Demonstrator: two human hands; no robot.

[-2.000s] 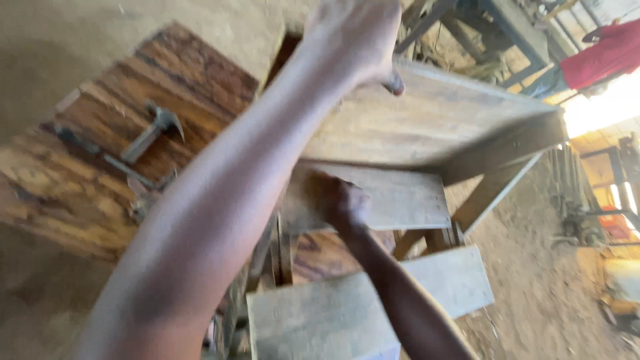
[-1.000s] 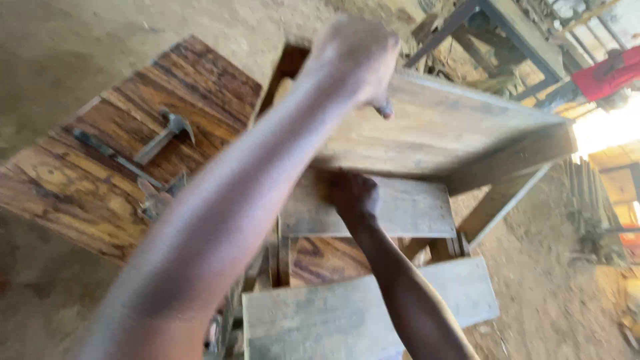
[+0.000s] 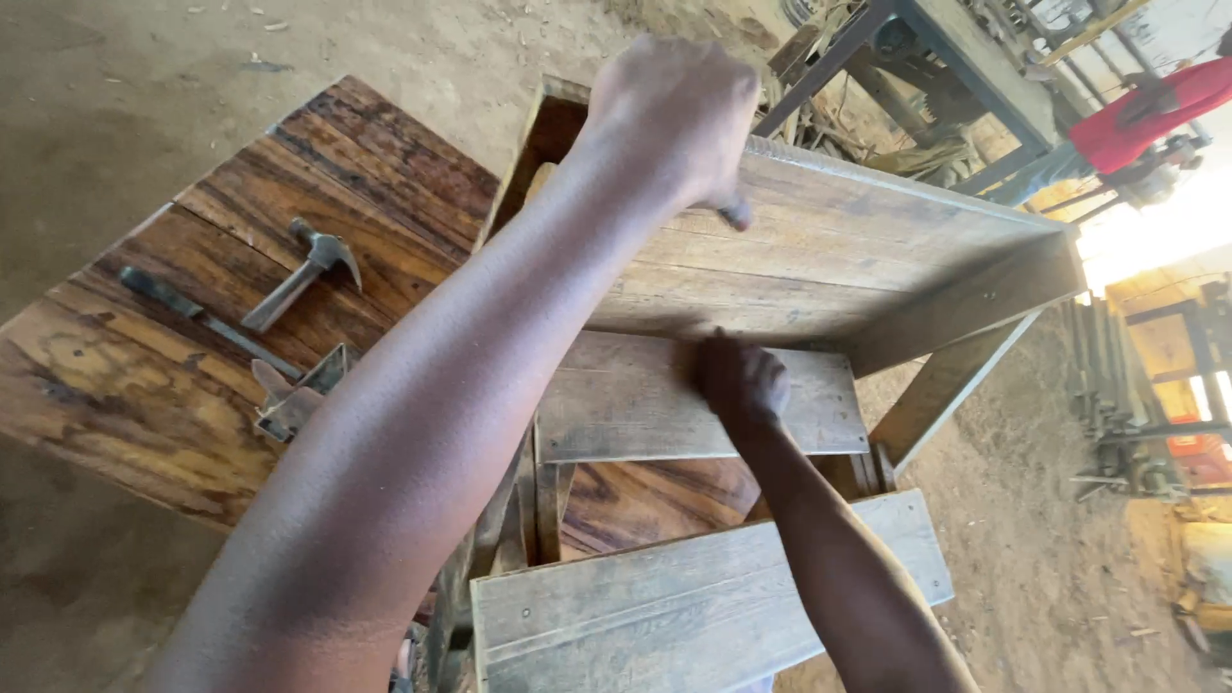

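Note:
A weathered wooden bench desk, tilted in view, has a broad plank panel [image 3: 818, 231], a narrow shelf board [image 3: 616, 395] below it and a separate seat plank [image 3: 616, 626] nearest me. My left hand [image 3: 674, 115] is curled over the panel's upper edge, thumb on its near face and fingers mostly hidden. Low down, where panel and shelf board meet, my right hand [image 3: 741, 380] is bent into a fist shape against the wood. Blur hides its fingertips, and whether it holds something cannot be told.
On a brown wooden tabletop [image 3: 385, 183] at left lie a claw hammer [image 3: 298, 279], a long handled tool [image 3: 207, 318] and an open metal box [image 3: 298, 395]. A metal-framed bench [image 3: 982, 67] stands behind. A person in red [image 3: 1150, 111] is at upper right; stacked material [image 3: 1116, 404] stands below.
My right hand has shifted a little to the right along the shelf board. My left hand has stayed on the panel's upper edge.

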